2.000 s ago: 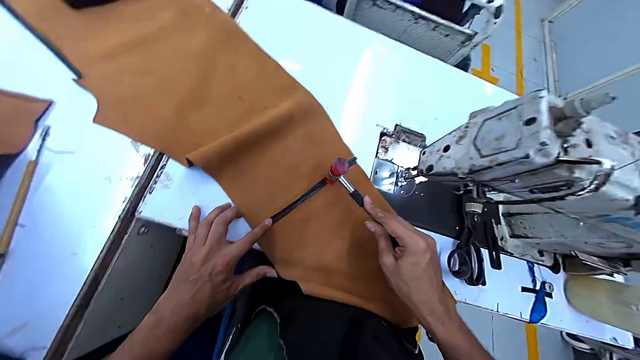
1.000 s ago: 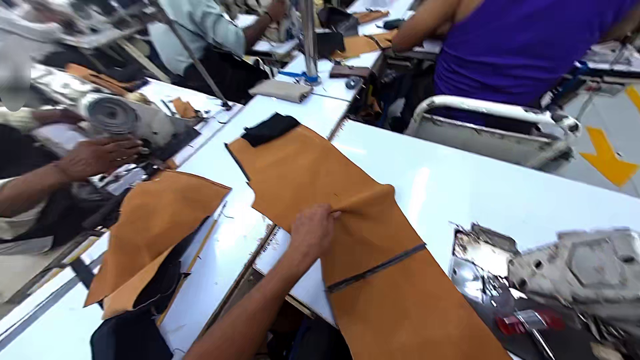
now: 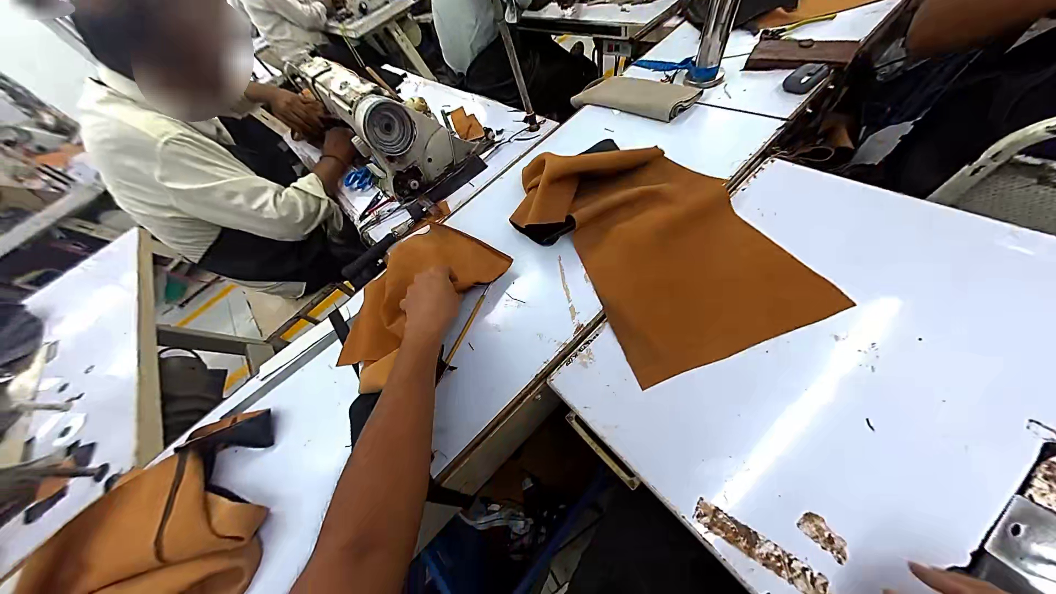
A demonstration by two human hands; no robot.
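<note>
My left hand (image 3: 431, 299) reaches across to the left tables and grips the top of a tan leather piece (image 3: 474, 253) with dark backing. A thin wooden-handled tool (image 3: 467, 327) lies beside that piece. Only the fingers of my right hand (image 3: 949, 580) show at the bottom right edge, low over the white table; whether they hold anything is hidden. The large tan leather panel (image 3: 701, 272) lies flat across the joint between two tables, its far end folded over.
A co-worker in a light shirt (image 3: 214, 177) sits at a sewing machine (image 3: 388, 124) at the upper left. More tan leather (image 3: 157, 528) lies at the lower left. A folded beige cloth (image 3: 639, 97) and a metal post (image 3: 716, 41) stand beyond the panel. A metal machine plate (image 3: 1027, 536) is at the right.
My left hand has let go of the large panel, which now lies farther off, and has moved left onto another leather piece. The red-headed tool seen earlier in my right hand is out of view.
</note>
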